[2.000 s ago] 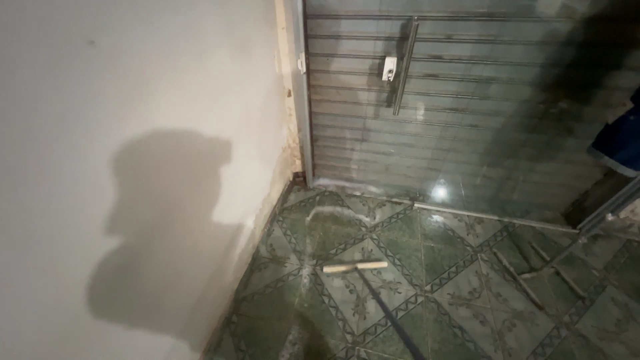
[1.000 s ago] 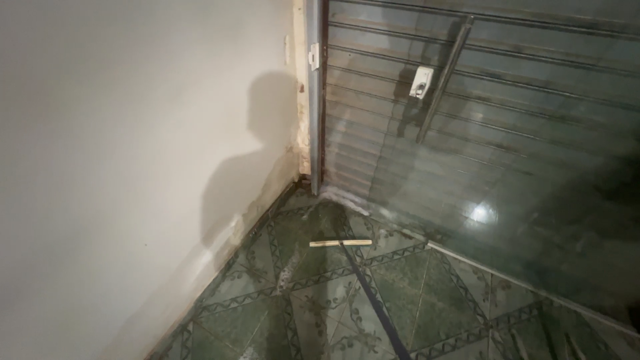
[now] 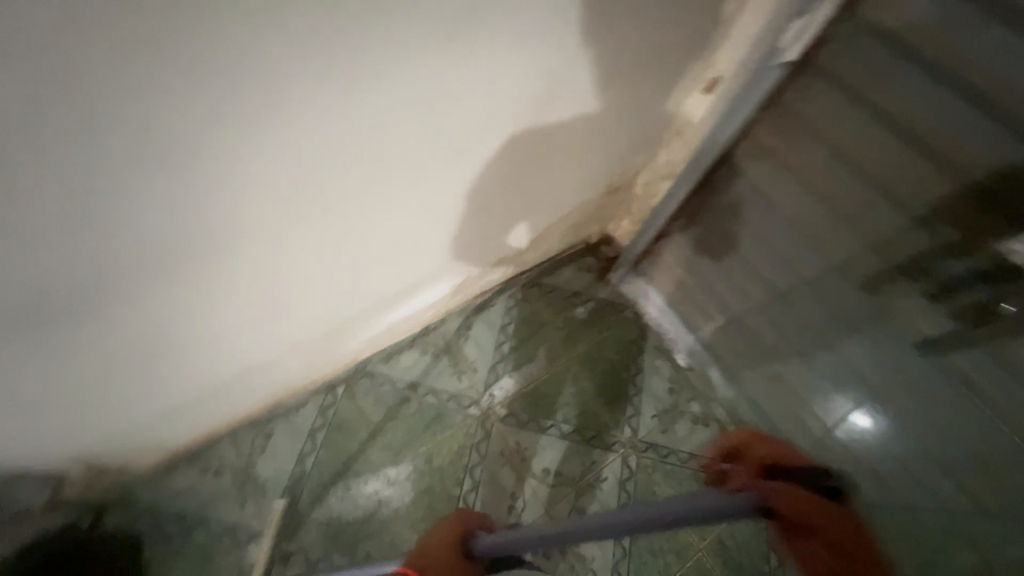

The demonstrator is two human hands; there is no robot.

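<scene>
A long pale pole (image 3: 624,522) crosses the bottom of the head view. My left hand (image 3: 450,544), with a red band at the wrist, grips it at the bottom centre. Farther right, my right hand (image 3: 788,488) is closed round the pole near its dark end; it is blurred. At the lower left a pale bar (image 3: 270,538), cut off by the frame edge, lies on the green tiled floor (image 3: 560,360); its join to the pole is out of view.
A white wall (image 3: 240,200) with a stained lower edge meets a glossy slatted metal door (image 3: 840,264) at the corner. White foam (image 3: 664,320) lies along the door's foot. Something dark (image 3: 72,552) stands at the bottom left.
Both hands have come into view, gripping the pole. The pale crossbar, earlier on the floor near the door corner, is now at the lower left. The view has tilted and swung.
</scene>
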